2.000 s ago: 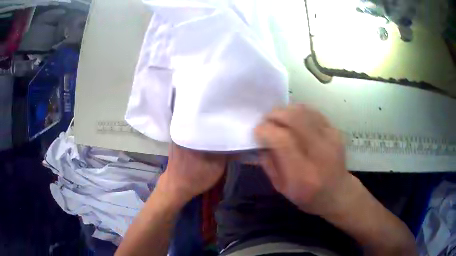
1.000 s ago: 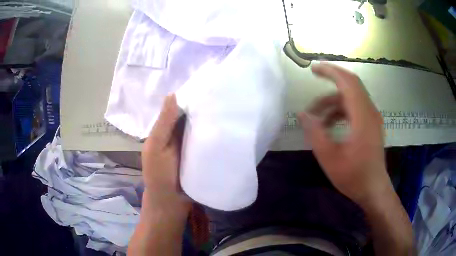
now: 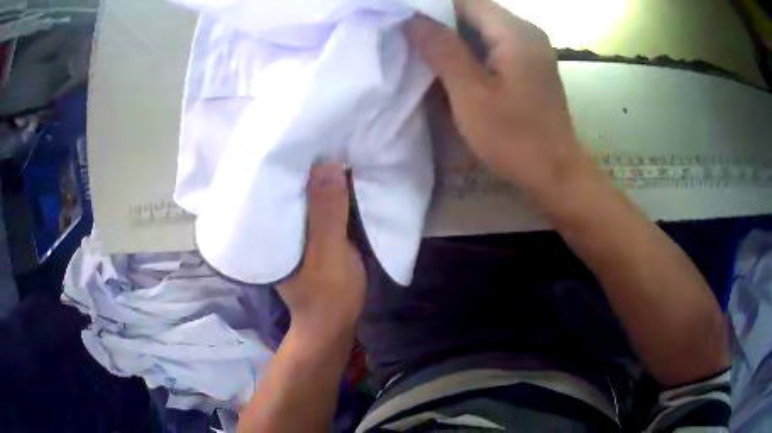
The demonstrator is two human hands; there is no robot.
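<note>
A white garment piece (image 3: 296, 110) with rounded ends and a thin dark line along its edge lies over the table's front edge. My left hand (image 3: 328, 237) grips it near the lower end, thumb on top, between two hanging lobes of cloth. My right hand (image 3: 499, 101) holds the cloth higher up, at its right side near the top of the view. Some of its fingertips are hidden by the cloth.
The pale table (image 3: 677, 127) has a printed ruler (image 3: 660, 172) along its front. The brightly lit machine bed plate (image 3: 652, 25) is at top right. Crumpled white cloth (image 3: 169, 313) lies left of my lap, and more white cloth (image 3: 753, 296) hangs at right.
My right hand has moved from open beside the cloth to up and left, onto the cloth. My left hand has moved to the right, between the two lobes, which now hang apart.
</note>
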